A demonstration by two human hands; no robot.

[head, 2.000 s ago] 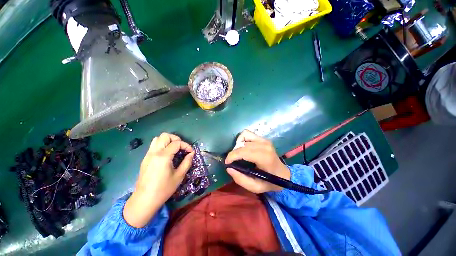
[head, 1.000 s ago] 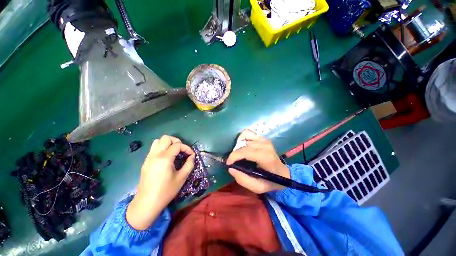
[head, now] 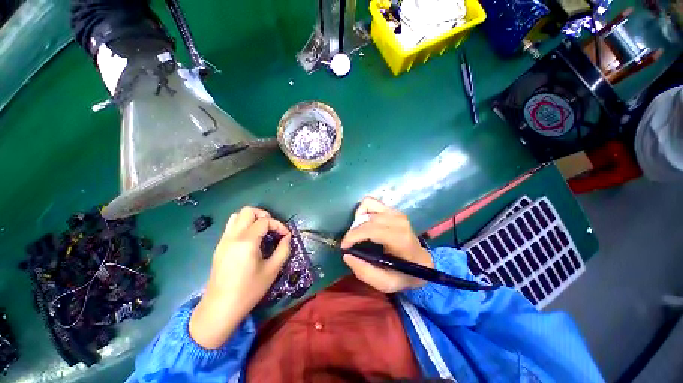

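Observation:
My right hand [head: 386, 245] grips a black soldering iron [head: 419, 268] like a pen. Its thin metal tip points left and reaches the upper part of the speckled purple-silver cluster [head: 298, 278] in front of me. My left hand [head: 246, 258] is at the cluster's left side, with thumb and index finger pinched together. A small black component [head: 268, 244] shows at these fingers, mostly hidden by them. The cluster lies on the green mat, partly covered by my left hand.
A fume hood [head: 168, 138] stands upper left, above a pile of black components [head: 93, 288]. A cup of solder dross [head: 310, 135] is beyond my hands. Farther right are a yellow bin [head: 427, 51], tweezers or a pen [head: 469, 87], a fan [head: 549, 114] and a slotted tray [head: 528, 254].
The view has shifted slightly, so bench items sit a little lower or further left. Both hands keep nearly the same pose, with the iron still in my right hand.

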